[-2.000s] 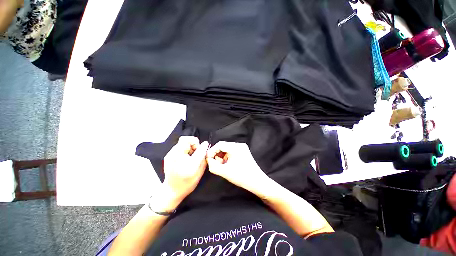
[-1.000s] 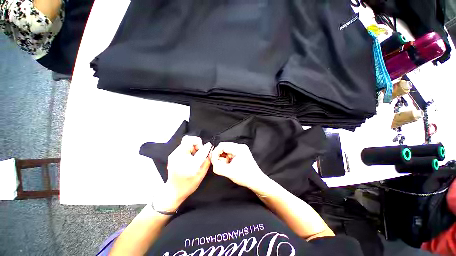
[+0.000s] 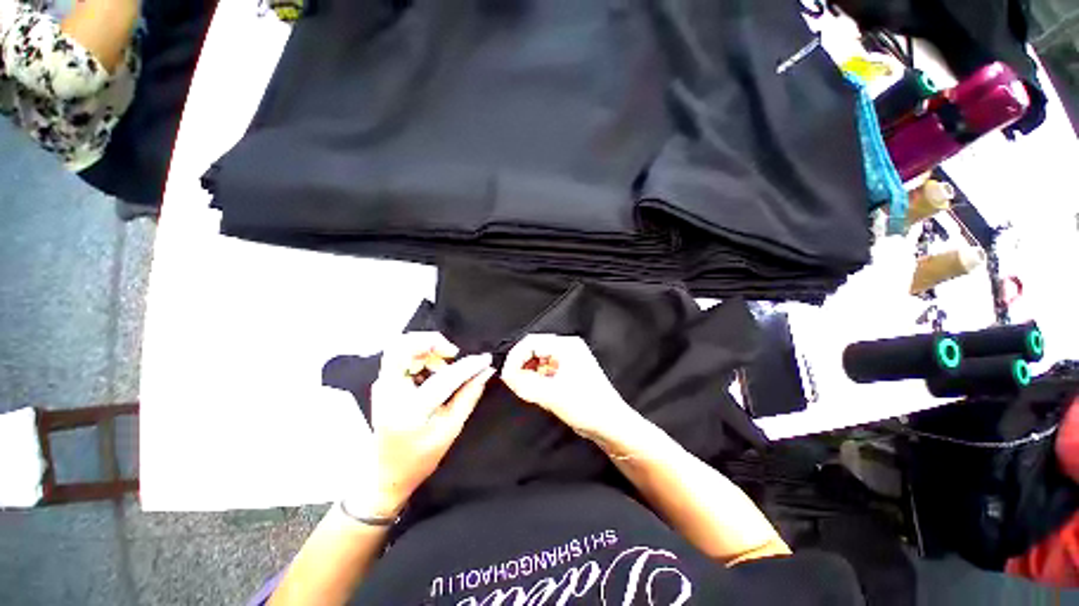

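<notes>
A black garment (image 3: 639, 343) lies bunched at the table's front edge and over my lap. My left hand (image 3: 417, 414) pinches its cloth between thumb and fingers. My right hand (image 3: 559, 385) pinches the cloth just to the right, with fingers curled. The fingertips of both hands are close together with a small gap. A needle or thread cannot be made out. A large stack of black garments (image 3: 509, 154) lies beyond my hands, over the bunched garment's far part.
Black thread cones (image 3: 893, 359) with green ring ends, a dark flat rectangle (image 3: 775, 365), tan spools (image 3: 947, 270), a magenta bottle (image 3: 956, 122) and a teal cord (image 3: 873, 154) are at right. A person's patterned sleeve (image 3: 53, 89) is at upper left, a stool (image 3: 89, 456) at left.
My left hand has turned a little and its fingers have shifted. The fingertips of my two hands are slightly farther apart. The other person's arm has moved. The view has shifted slightly.
</notes>
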